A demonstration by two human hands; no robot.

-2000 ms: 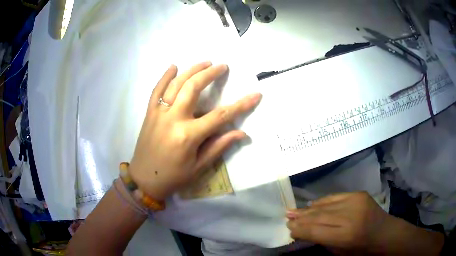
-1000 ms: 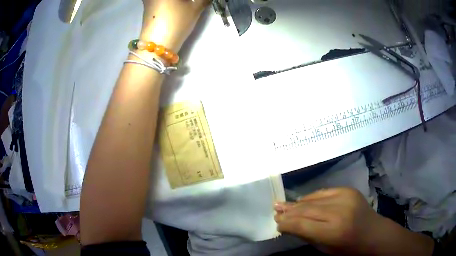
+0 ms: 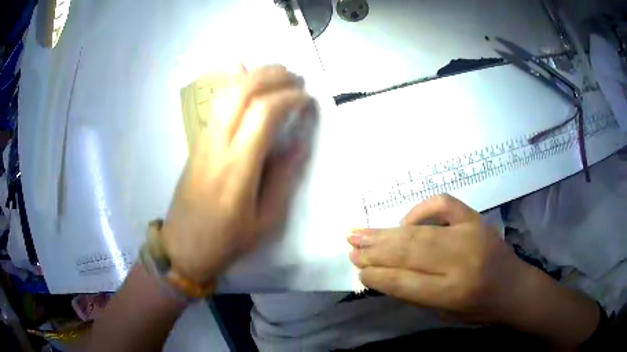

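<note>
A white fabric panel (image 3: 227, 265) lies overexposed on the white table; its outline is hard to see. A tan-yellow printed ticket (image 3: 196, 113) lies on it, partly covered by my left hand. My left hand (image 3: 240, 151) is blurred over the panel, back up with fingers bent; whether it grips anything is hidden. My right hand (image 3: 426, 261) pinches the panel's edge near the table's front edge, thumb and fingers together. Small metal parts of the presser foot area (image 3: 287, 10) show at the top, beyond my left hand.
Dark scissors (image 3: 543, 72) with a dark red cord (image 3: 583, 144) lie at the right. A printed ruler (image 3: 467, 172) runs along the front. A dark strip (image 3: 412, 87) crosses the table. A pale lamp (image 3: 60, 20) is upper left. Crumpled white cloth (image 3: 564, 220) hangs at right.
My left hand has come back from the needle area to the panel. The ticket has moved up and left. My right hand has moved up and left with the fabric edge.
</note>
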